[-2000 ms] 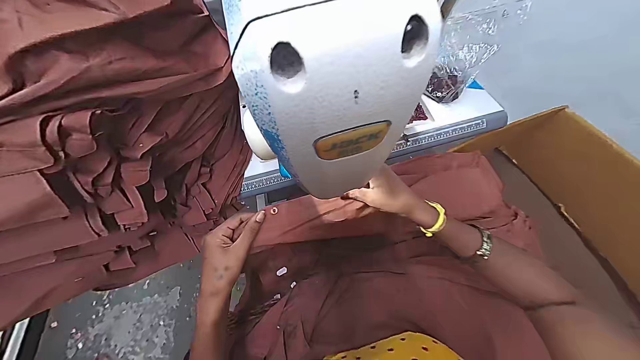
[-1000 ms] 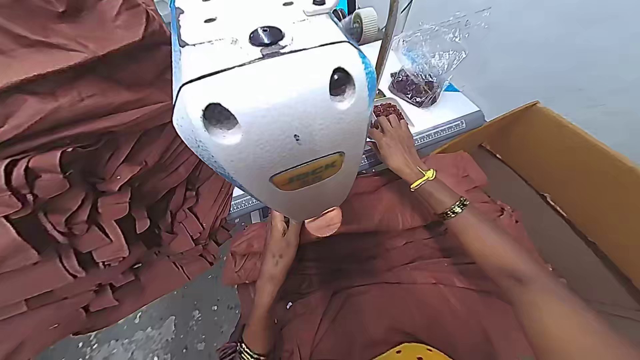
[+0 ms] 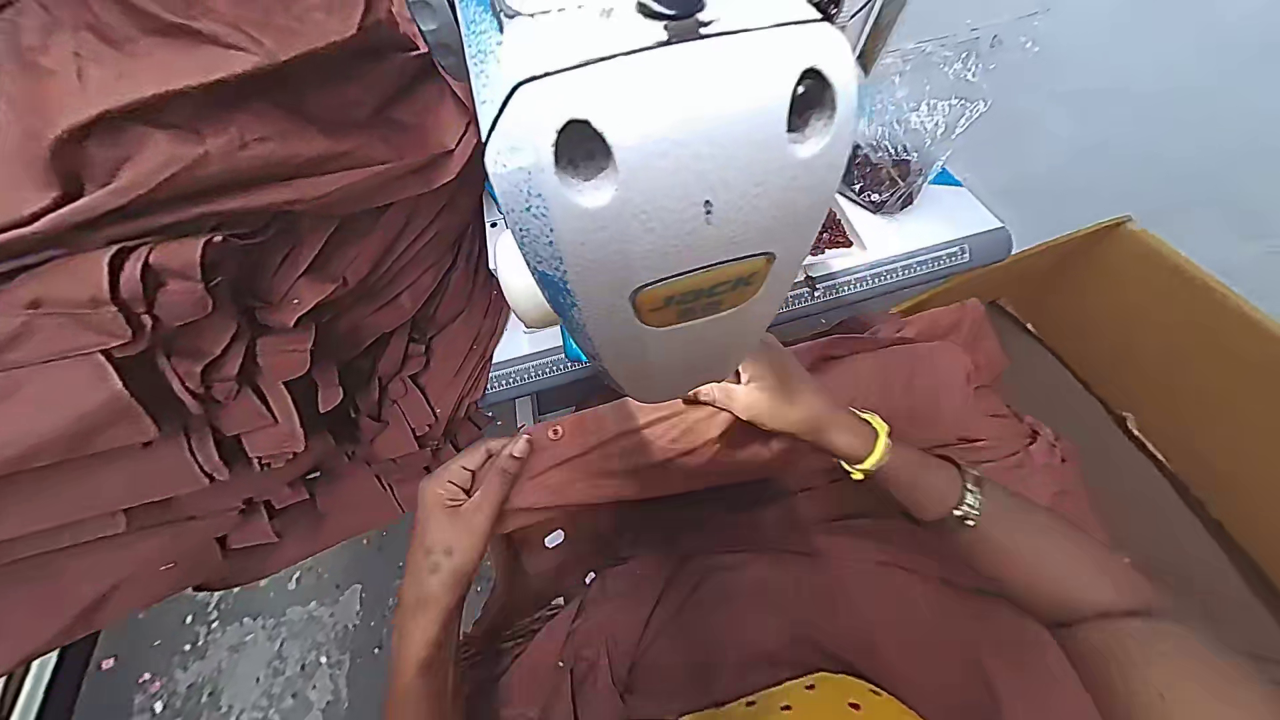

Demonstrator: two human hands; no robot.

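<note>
Between my hands a reddish-brown fabric band (image 3: 620,455) is stretched below the head of a white Jack sewing machine (image 3: 680,200). A small round button (image 3: 556,433) lies on the band near its left end. My left hand (image 3: 465,500) pinches that end between thumb and fingers. My right hand (image 3: 765,395) grips the band's upper edge just right of the machine head's lower tip, which hides the needle area. The rest of the garment cloth (image 3: 800,620) drapes below, over yellow dotted fabric (image 3: 800,700).
A large pile of reddish-brown cut pieces (image 3: 200,330) fills the left. Behind the machine head are red-brown buttons (image 3: 830,235) and a clear plastic bag (image 3: 890,170) with dark contents. A cardboard box wall (image 3: 1150,350) stands at the right. Scraps dot the grey floor (image 3: 260,650) at lower left.
My right hand has come back from the small red-brown buttons behind the machine head to the cloth. My left hand, under the machine head a second ago, is now left of it.
</note>
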